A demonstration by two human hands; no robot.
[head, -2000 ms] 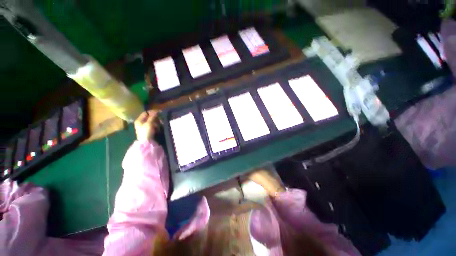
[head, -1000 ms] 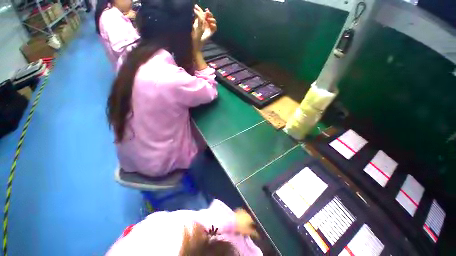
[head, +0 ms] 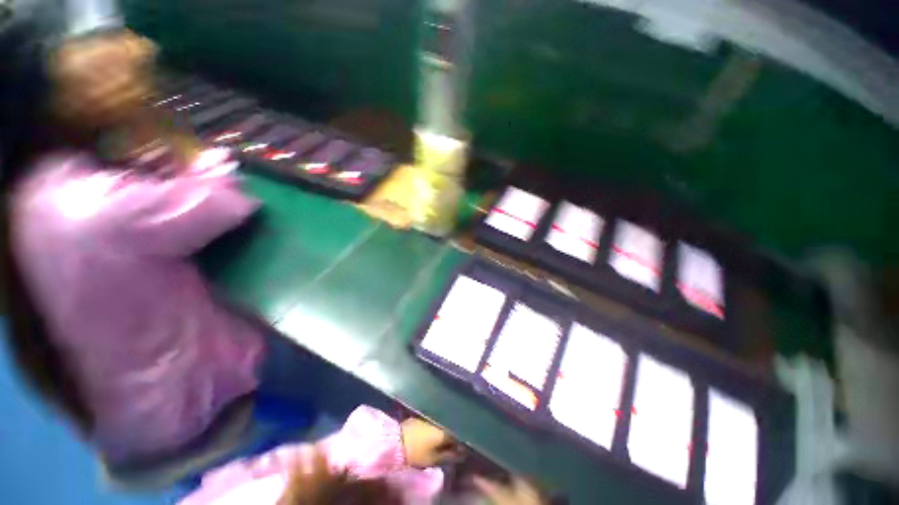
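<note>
The front phone tray (head: 527, 419) is black and holds several phones with white lit screens; the second phone (head: 525, 351) from the left shows an orange-red mark low down. The rear phone tray (head: 616, 284) stands behind it, its phones (head: 574, 233) white with red bands. My left hand (head: 426, 442) is low at the bench's front edge, left of the front tray and touching no phone. My right hand (head: 508, 490) is blurred and cut off by the bottom edge. Motion blur hides the fingers of both hands.
A coworker (head: 128, 296) in a pink smock sits at left beside a black tray (head: 330, 187) of dark-screened phones. A post wrapped in yellowish tape (head: 439, 178) and a tan board (head: 392, 197) stand between the trays. A blurred whitish strip (head: 813, 419) lies right of the front tray.
The view swung left, then partly back right. My left hand left the front tray's left end and is now low at the bench edge. The coworker's raised hand came down.
</note>
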